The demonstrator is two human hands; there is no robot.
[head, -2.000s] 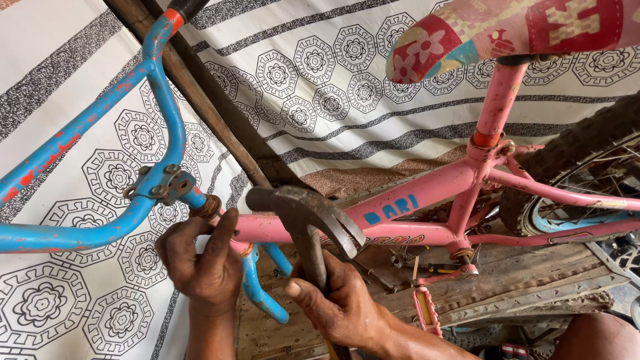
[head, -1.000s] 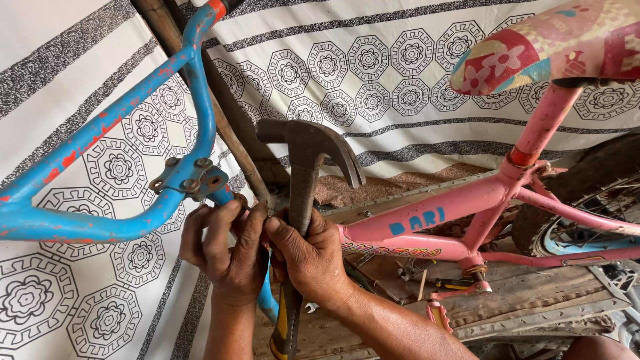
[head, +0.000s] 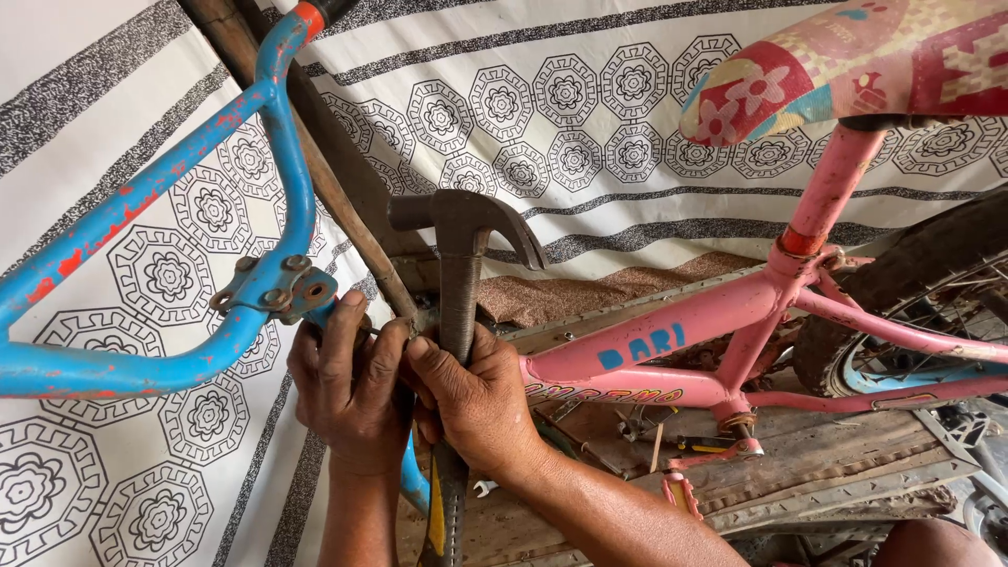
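My right hand (head: 480,398) is closed round the handle of a claw hammer (head: 465,224), whose dark metal head points up. Its thumb and fingertips meet those of my left hand (head: 354,386) at the head tube of the pink bicycle frame (head: 677,315). My left fingers curl about a small part there, mostly hidden by the fingers. Just above them is the rusty stem clamp (head: 276,291) that joins the blue handlebar (head: 287,157), which has chipped red patches. Part of the blue fork (head: 413,480) shows beneath my hands.
A patterned saddle (head: 850,71) and the rear tire (head: 906,268) are at the right. Below the frame, a wooden bench (head: 835,472) holds loose tools and a wrench end (head: 486,488). A wooden pole (head: 346,213) leans against the patterned cloth (head: 567,94) behind.
Two seconds ago my hands were apart on either side of the head tube; now they are together. The hammer's head, then tilted across the frame, now stands more upright.
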